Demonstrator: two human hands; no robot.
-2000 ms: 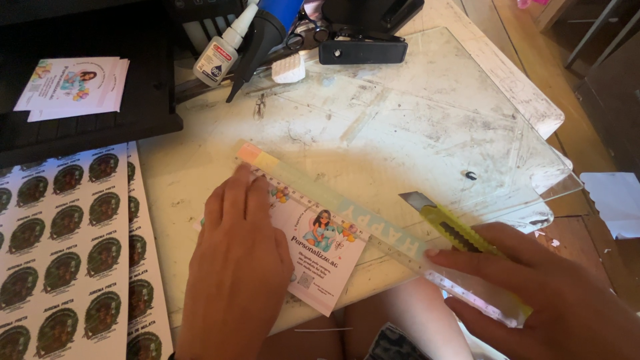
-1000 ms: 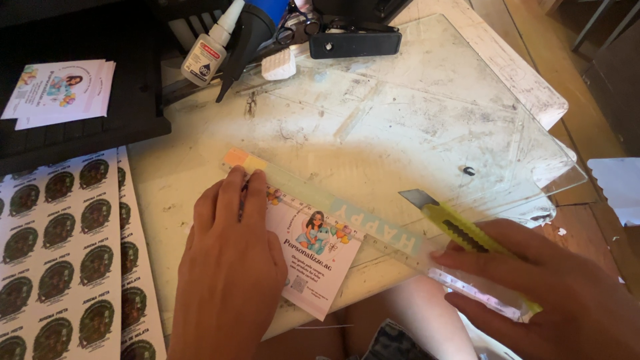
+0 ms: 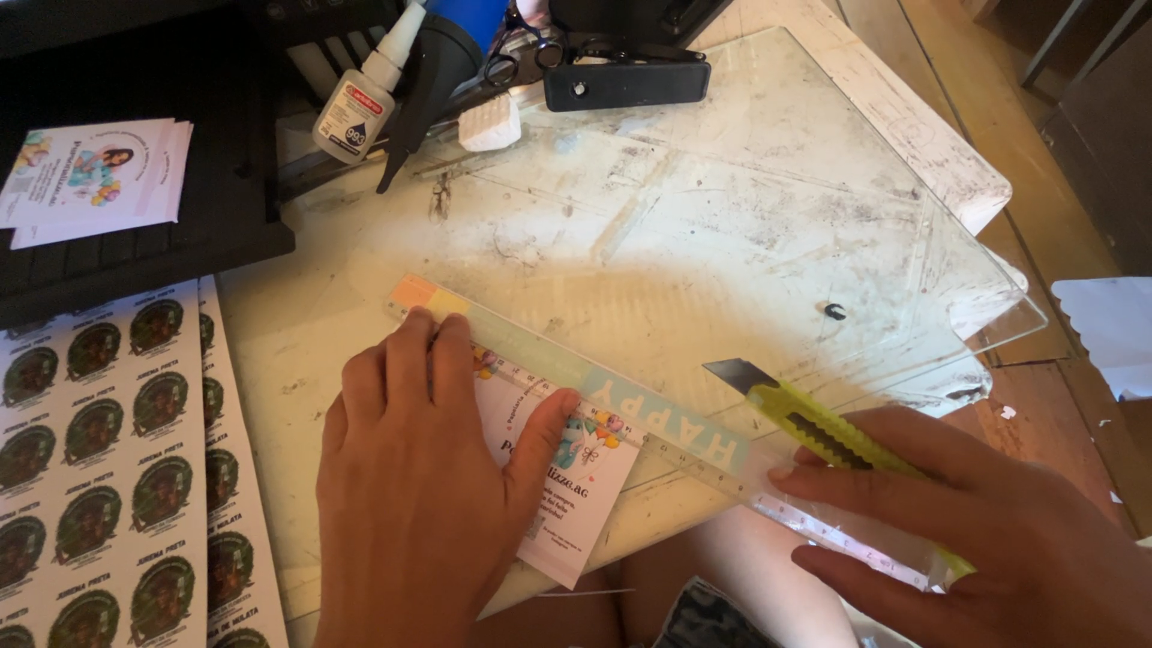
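Note:
A clear plastic ruler with pastel blocks and lettering lies slantwise across a printed card on the glass sheet. My left hand presses the ruler's upper left part and the card, its thumb spread out over the ruler's edge. My right hand holds a yellow-green utility knife, its blade out and pointing up and left above the glass. Fingers of that hand also touch the ruler's lower right part. Much of the card is hidden under my left hand.
Sticker sheets lie at the left, below a black tray holding printed cards. A glue bottle, a white block, scissors and a black stapler-like object line the back. The glass sheet has a bare corner at right.
My left thumb has spread out to the right onto the ruler and card. My right hand keeps the knife and stays by the ruler's lower end.

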